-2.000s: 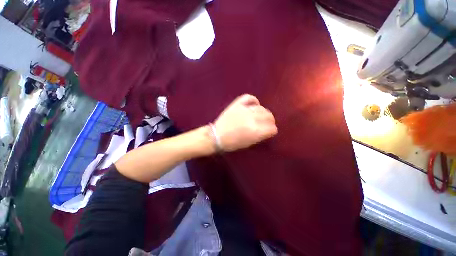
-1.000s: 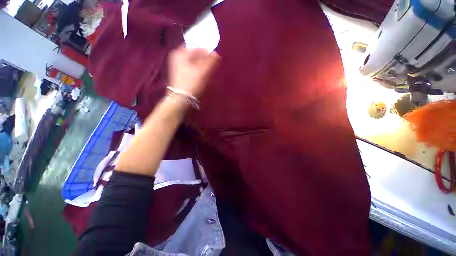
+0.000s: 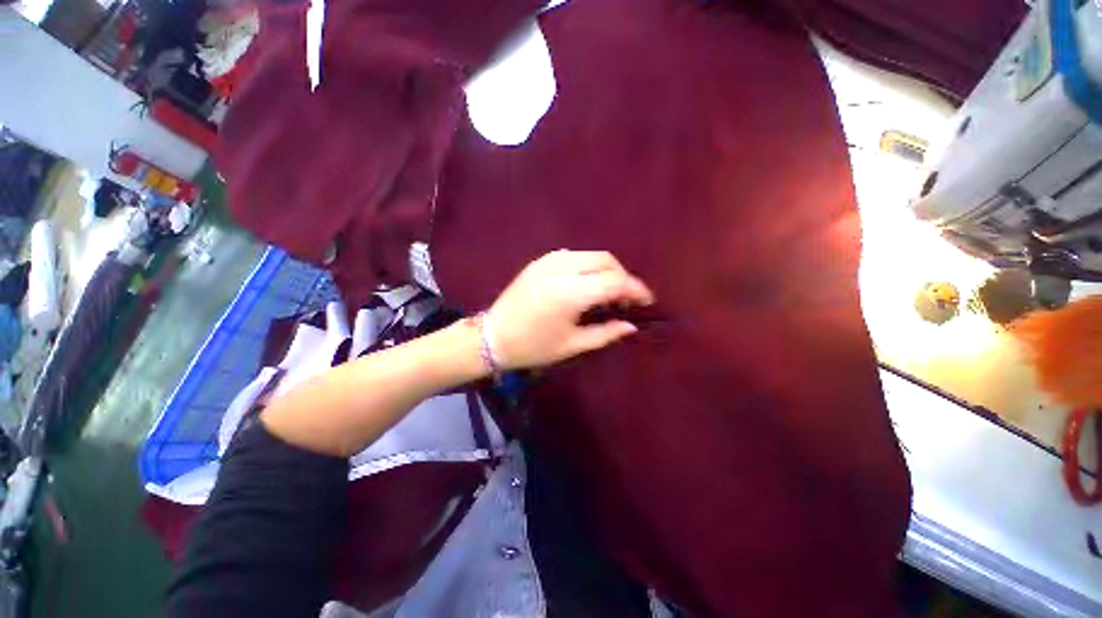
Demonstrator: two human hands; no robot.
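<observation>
The large maroon garment panel (image 3: 749, 410) lies face up across the machine table edge and my lap. My left hand (image 3: 566, 309) rests on its middle, palm down, fingers and thumb a little apart, with no cloth seen gripped. A short dark line in the cloth shows just right of my fingertips. My right hand is not in view. More maroon cloth (image 3: 326, 157) is heaped at the upper left, with a white gap between it and the panel.
The white sewing machine head (image 3: 1009, 157) stands at upper right, with an orange fluffy bundle (image 3: 1063, 350) and red loop handles (image 3: 1079, 456) below it. A round brassy piece (image 3: 937, 302) lies on the machine bed. A blue basket (image 3: 206, 392) with maroon and pale pieces is at left.
My left hand moved from the panel's middle up to the white gap, then back down to the middle. It looked closed earlier and its fingers are now apart. The view has shifted slightly.
</observation>
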